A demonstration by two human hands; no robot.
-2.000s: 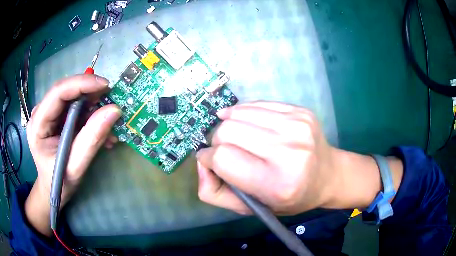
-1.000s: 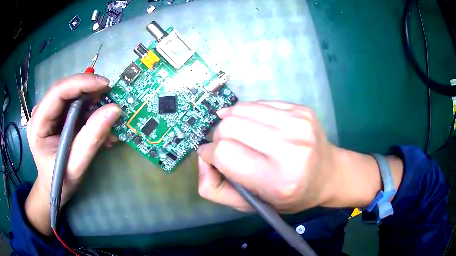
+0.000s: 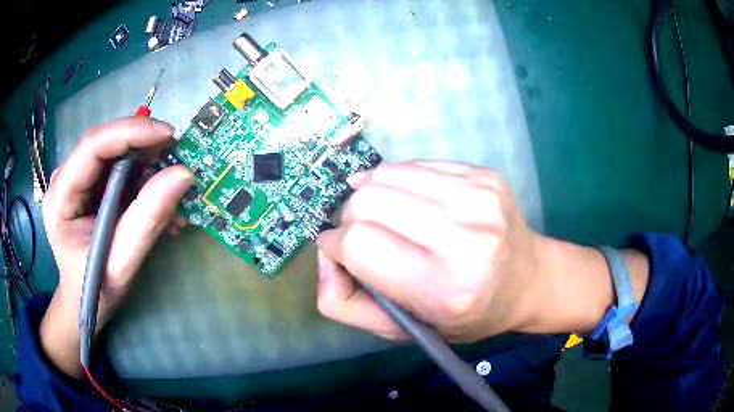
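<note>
A green circuit board is held up, component side showing, metal can and barrel connector at its top. My left hand pinches the board's left edge between thumb and fingers and also holds a grey probe with a red collar; its tip points up, away from the board. My right hand is at the board's lower right edge and holds another grey probe. That probe's tip is hidden by the fingers and dark parts, so I cannot tell whether it touches.
A pale translucent pad lies under the board on a green mat. Loose small components lie at the far left edge. Tweezers lie at left. A black cable curves at the right. A light blue band circles my right wrist.
The board has shifted very slightly up and left. Both hands keep their holds and stay almost where they were.
</note>
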